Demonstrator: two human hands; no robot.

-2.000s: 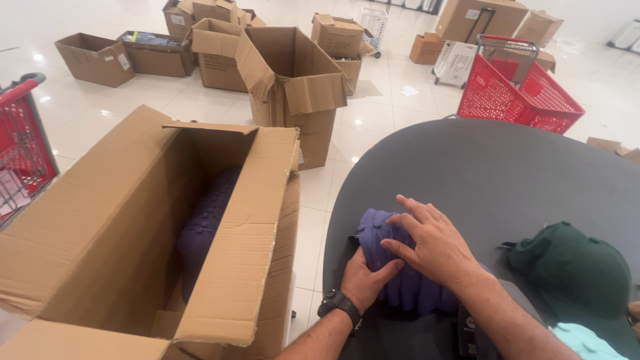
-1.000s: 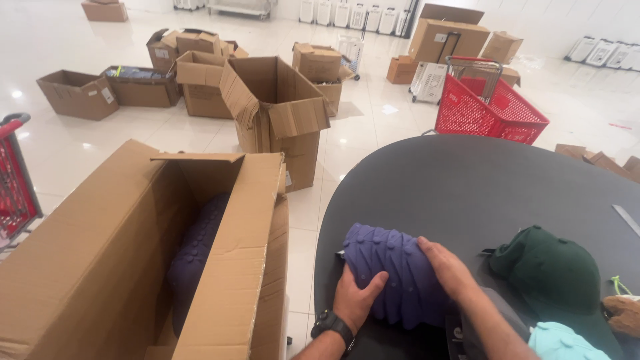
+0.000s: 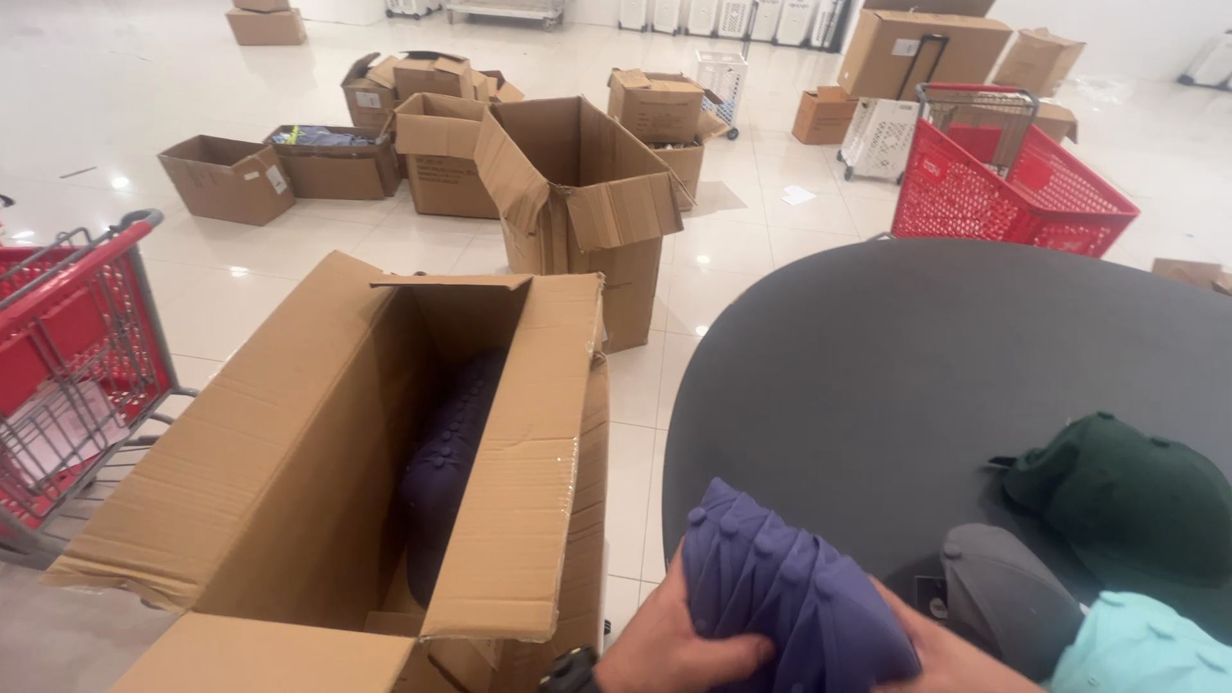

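Both hands grip a nested stack of purple baseball caps [image 3: 784,587] above the near edge of the round dark table. My left hand [image 3: 674,630], with a black watch at the wrist, clasps the stack's left side, thumb across the front. On the right side is my right hand [image 3: 938,640], its fingers partly hidden behind the caps. A grey cap [image 3: 1006,597], a dark green cap [image 3: 1126,491] and a turquoise cap [image 3: 1145,645] lie on the table to the right. More purple caps [image 3: 448,462] stand nested inside the open cardboard box [image 3: 510,433] at the left.
The round table [image 3: 924,366] fills the right side. Behind it stands a red shopping cart [image 3: 1011,183]; another cart [image 3: 77,356] is at the far left. A tall open carton [image 3: 616,260] stands past the near box, with several cartons [image 3: 226,183] on the tiled floor beyond.
The right hand, over the top of the purple caps two seconds ago, now holds their right side. The stack is tilted differently, and the grey cap shows more fully. The view has shifted.
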